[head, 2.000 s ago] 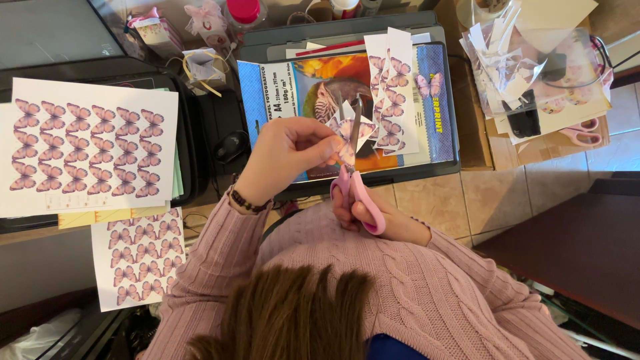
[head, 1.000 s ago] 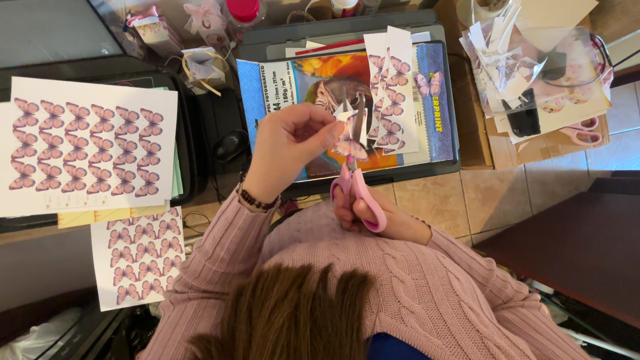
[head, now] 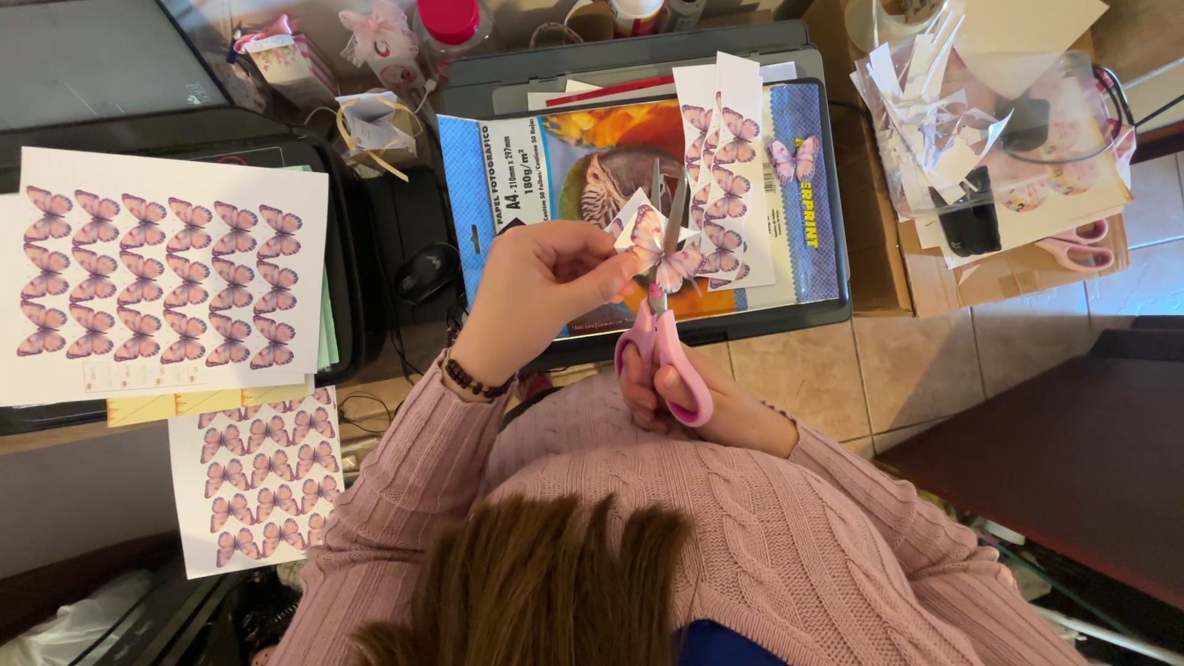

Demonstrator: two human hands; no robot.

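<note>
Between the thumb and fingers of my left hand [head: 555, 282] is a partly trimmed paper butterfly [head: 661, 250], its white margin still around one wing. My right hand [head: 684, 393] has its fingers through the handles of pink-handled scissors [head: 664, 347]; the blades point away from me, slightly apart, at the butterfly's edge. Beyond them, printed butterfly strips [head: 731, 176] lie on a photo paper pack [head: 573, 139]. One cut-out butterfly [head: 794, 159] rests on the pack's right side.
Butterfly sheets [head: 166, 277] lie at the left, with another sheet [head: 264, 481] below. A computer mouse [head: 425, 273] is left of the pack. At the right, a cardboard box [head: 980, 282] bears a clear bag of paper scraps [head: 934, 120] and a second pair of pink-handled scissors [head: 1078, 248].
My left hand has turned the paper butterfly, whose printed wings now face up beside the blades. The scissor blades are less widely spread than one second ago.
</note>
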